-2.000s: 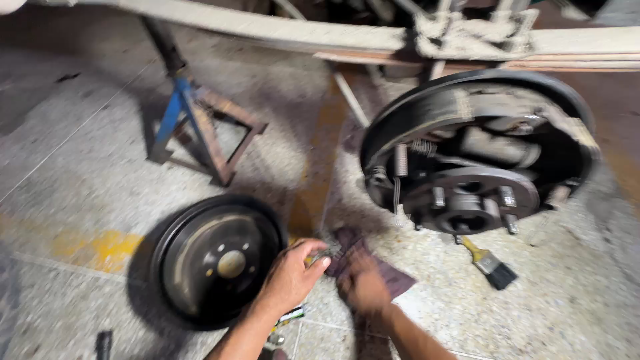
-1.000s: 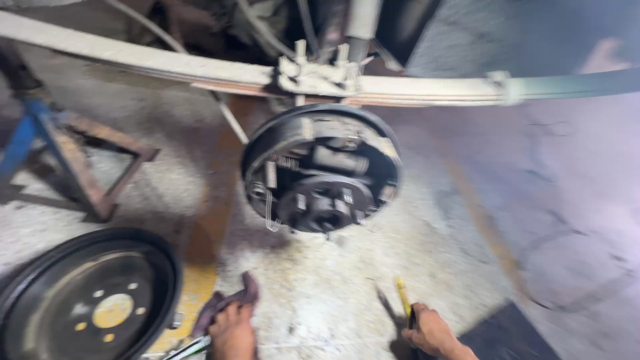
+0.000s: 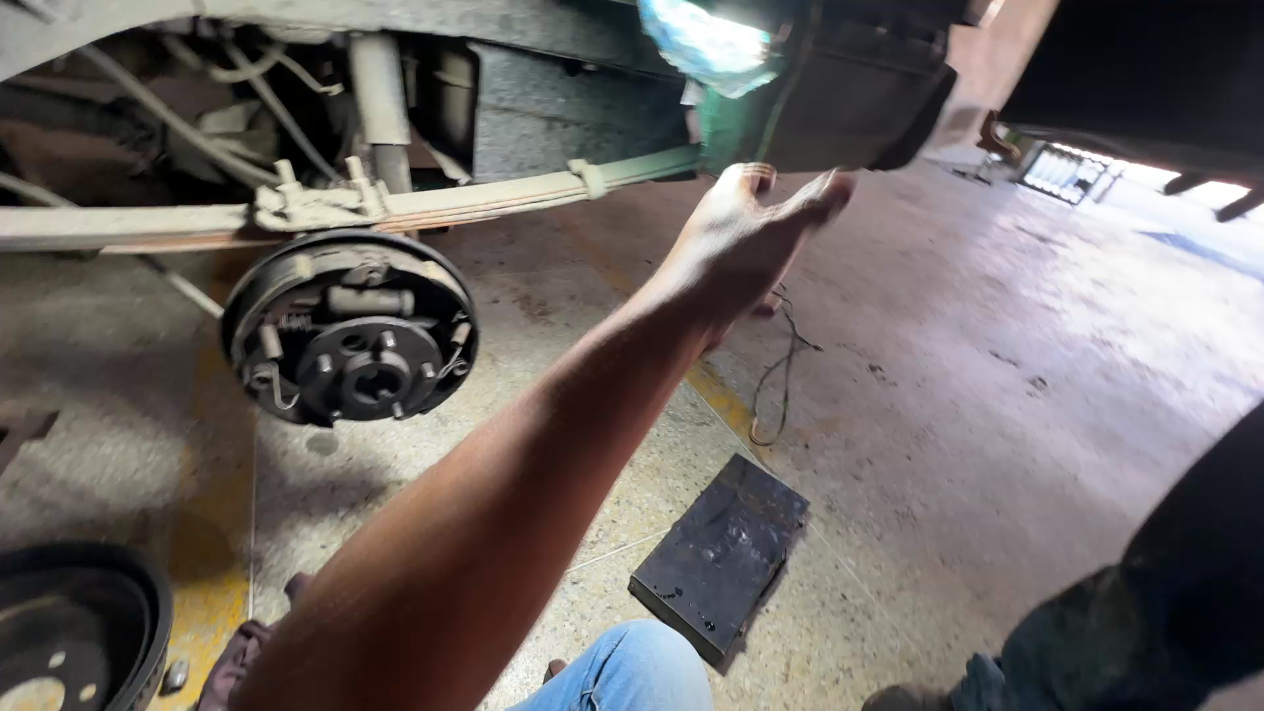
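My left hand (image 3: 755, 232) is raised at the end of an outstretched arm, fingers apart and somewhat blurred, with nothing visible in it. It appears in front of a dark panel (image 3: 849, 109) under the vehicle, beside the end of the leaf spring (image 3: 494, 202). My right hand is out of view. Left of the arm, the exposed drum brake assembly (image 3: 351, 331) shows its wheel hub with studs (image 3: 375, 370). A brake drum (image 3: 109, 602) lies at the lower left, near a dark cloth (image 3: 232, 667) partly hidden by my forearm.
A flat black case (image 3: 726, 558) lies on the floor ahead of my knee (image 3: 642, 671). A thin cable (image 3: 775, 395) trails beneath my hand. Crumpled clear plastic (image 3: 716, 44) hangs above it. Another person's dark-clothed leg (image 3: 1116, 592) is at the lower right.
My left hand has left the cloth and now reaches up and to the right. My right hand and the yellow-handled brush have gone out of view. The view has swung right.
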